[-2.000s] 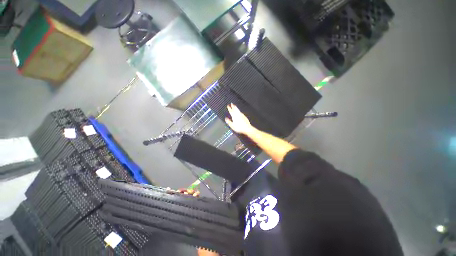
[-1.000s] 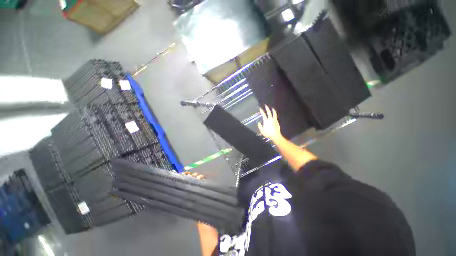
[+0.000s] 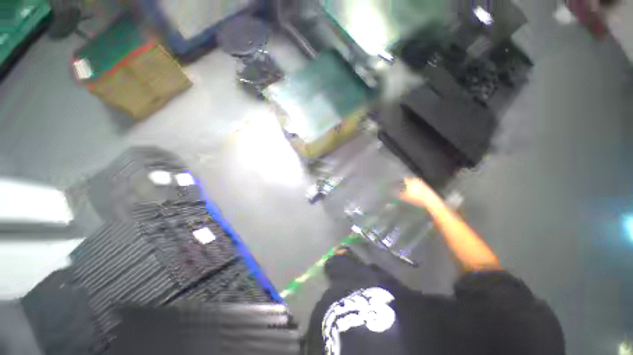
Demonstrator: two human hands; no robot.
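Observation:
Blurred black ribbed boards (image 3: pixel 208 329) lie across the bottom left of the view. My left hand is not visible. My right hand (image 3: pixel 415 191) is over the wire rack trolley (image 3: pixel 385 239), near dark leaning boards (image 3: pixel 448 128) at its far end. Blur hides whether its fingers hold anything. The trolley's near end shows chrome wires and no board.
Stacked black boards (image 3: pixel 125 263) with white labels stand at left beside a blue pallet edge (image 3: pixel 239 246). A green-topped wooden box (image 3: pixel 319 97) is behind the trolley; another (image 3: pixel 142 80) stands farther left. A round stool (image 3: pixel 243 36) and black crates (image 3: pixel 486 69) are farther back.
My view has shifted. The black board at the trolley's near end no longer shows there. My right hand has moved from its spread pose beside the leaning boards. My left hand has left view.

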